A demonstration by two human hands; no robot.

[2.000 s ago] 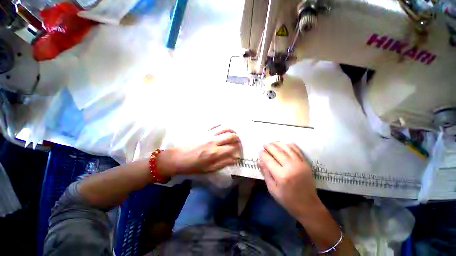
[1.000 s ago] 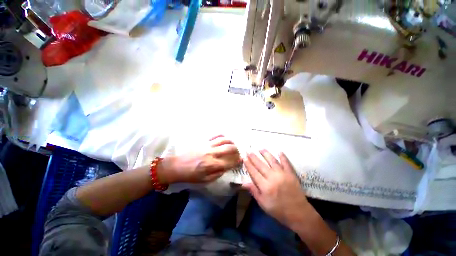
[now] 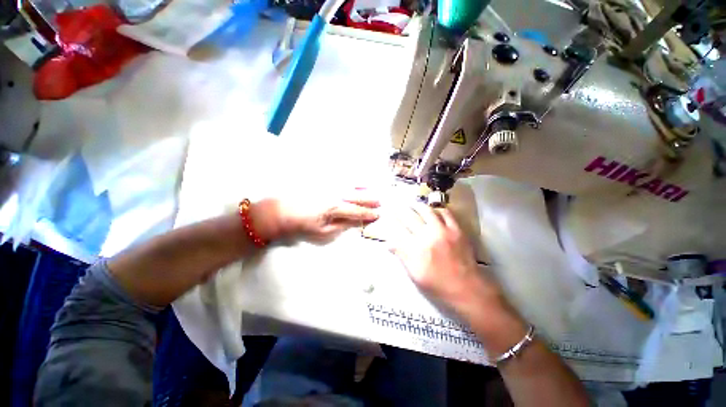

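Observation:
White fabric (image 3: 211,298) lies under my left forearm and hangs over the table's front edge; its outline near my hands is overexposed. My left hand (image 3: 322,221) rests flat on it left of the needle area, fingers pointing right. My right hand (image 3: 430,246) lies just below the presser foot (image 3: 435,199), fingers stretched toward it and washed out by glare. Whether either hand grips the cloth cannot be told. The cream sewing machine (image 3: 581,135) with magenta lettering stands over the work. The needle tip is hidden in glare.
A blue bar-shaped lamp (image 3: 294,83) is left of the machine head, a green fitting (image 3: 462,12) above it. A red plastic bag (image 3: 87,56) lies upper left, light-blue fabric (image 3: 80,207) at left. Printed ruler marks (image 3: 422,327) run along the front edge. White strips (image 3: 681,342) hang at right.
Both hands have moved from the table's front edge up to the presser foot area. The white fabric has shifted, with a corner now hanging at the front left. The camera view has shifted too.

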